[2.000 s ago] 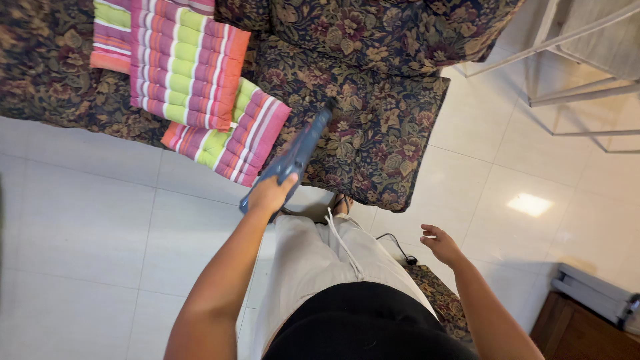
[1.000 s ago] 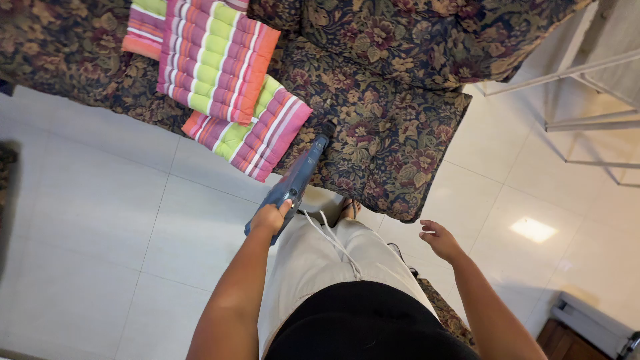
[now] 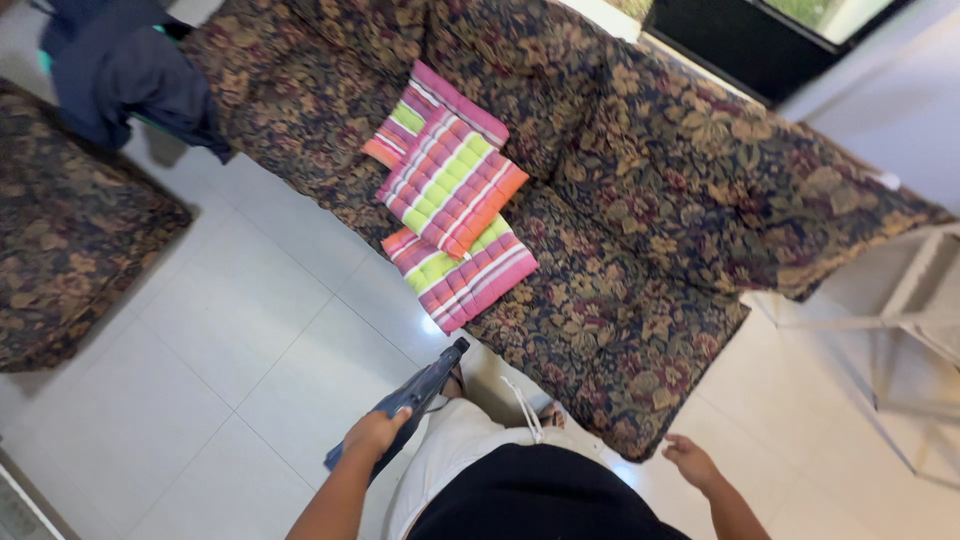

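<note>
My left hand point(image 3: 373, 435) grips a dark blue handheld vacuum cleaner point(image 3: 412, 397) by its body, at the left of my legs. The nozzle points up toward the front edge of a floral-covered sofa point(image 3: 600, 322), just below the lowest of several striped cushions point(image 3: 450, 187). These pink, green and orange cushions overlap in a pile on the seat. At the sofa's right front corner my right hand point(image 3: 691, 459) hangs over the floor with bent fingers, holding nothing.
Another floral-covered piece of furniture point(image 3: 67, 247) stands at the left. Dark clothing point(image 3: 139, 75) lies at the sofa's far left end. A pale-framed rack or chair point(image 3: 892, 322) stands on the right. White floor tiles point(image 3: 240, 322) lie between the furniture pieces.
The vacuum nozzle has moved off the sofa seat and is now over the floor by its front edge. The view has turned, showing more of the sofa and the room at left.
</note>
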